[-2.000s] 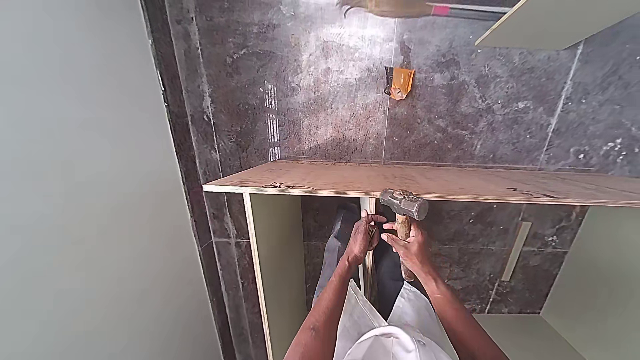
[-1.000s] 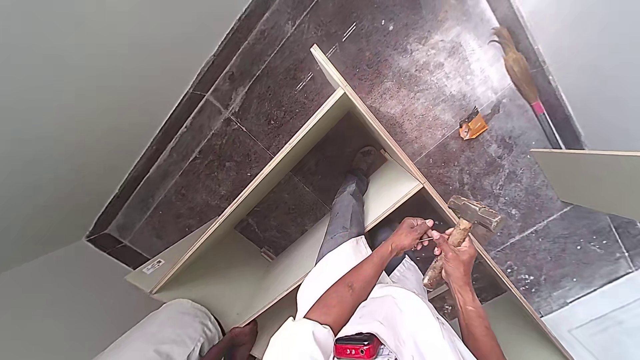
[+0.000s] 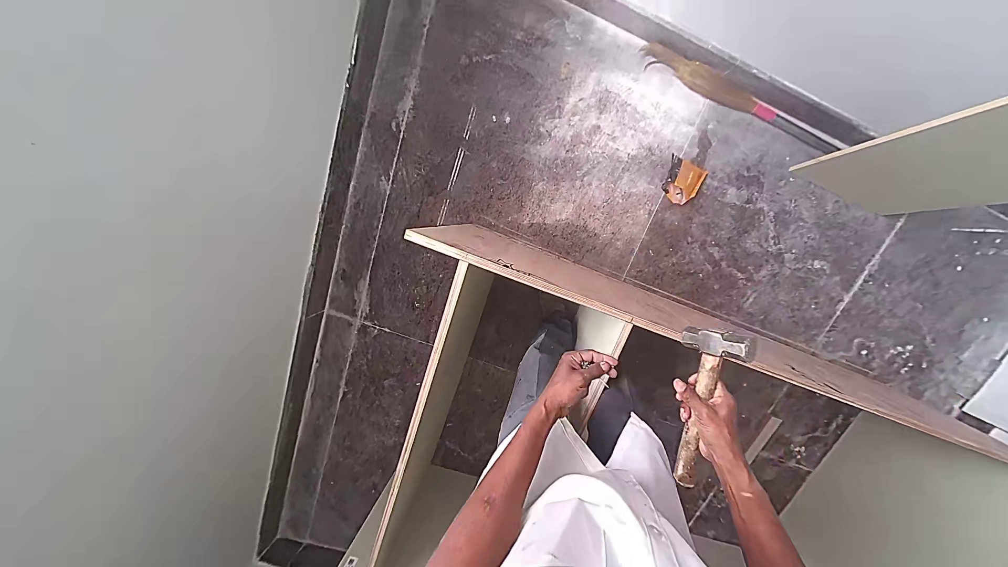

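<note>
My right hand point(image 3: 713, 417) is closed around the wooden handle of a sledge-type hammer point(image 3: 718, 344), whose steel head points up at the edge of a long plywood panel point(image 3: 567, 273). To its left, my left hand point(image 3: 579, 379) pinches small metal pieces, apparently nails, between thumb and fingers. That hand is beside the upper end of a divider board point(image 3: 602, 329), which meets the long panel. A pale side board point(image 3: 453, 339) joins the same panel farther left. My legs are inside the open wooden frame, on both sides of the divider.
An orange torn packet point(image 3: 685, 183) lies on the dark tiled floor beyond the panel. A broom point(image 3: 709, 85) rests along the far wall base. Another pale board point(image 3: 913, 161) juts in at upper right. A wall point(image 3: 157, 236) rises at left, and a thin strip point(image 3: 762, 441) lies inside the frame.
My hands, close together in both earlier frames, are now apart, with the hammer in the right hand to the right of the left hand. The view has turned markedly.
</note>
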